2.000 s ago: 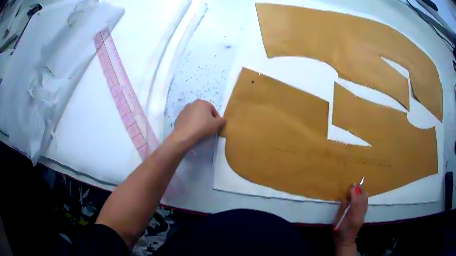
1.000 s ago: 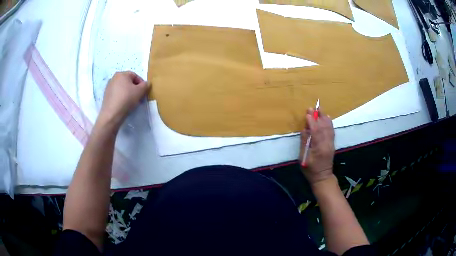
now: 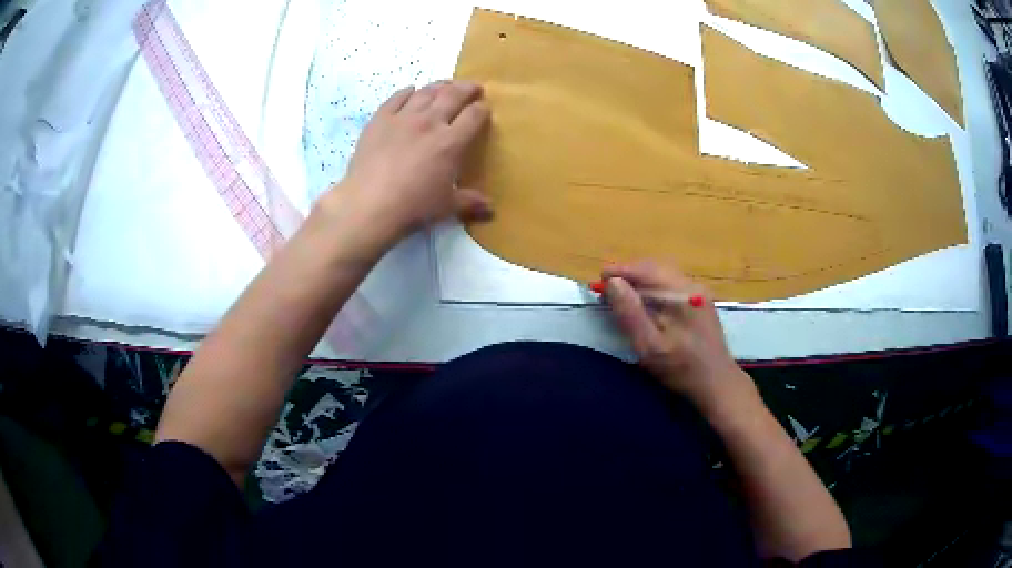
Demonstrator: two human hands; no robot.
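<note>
A large tan card template with a wedge-shaped opening and pencilled lines lies on a white sheet. My left hand lies on the template's left edge, fingers spread and thumb on the card near the rounded corner; it grips nothing. My right hand holds a slim pen with a red tip and red end. The tip points left, at the template's curved near edge. Whether it touches the sheet cannot be told.
A second tan template lies at the far right. A pink-gridded clear ruler lies at left on white material, beside crinkled clear plastic. A black bar is at the right edge. Scraps lie on the dark floor.
My left hand has gone from pinching at the template's left edge to lying spread on it. My right hand has moved left along the near edge, and the pen now points left. The view has shifted.
</note>
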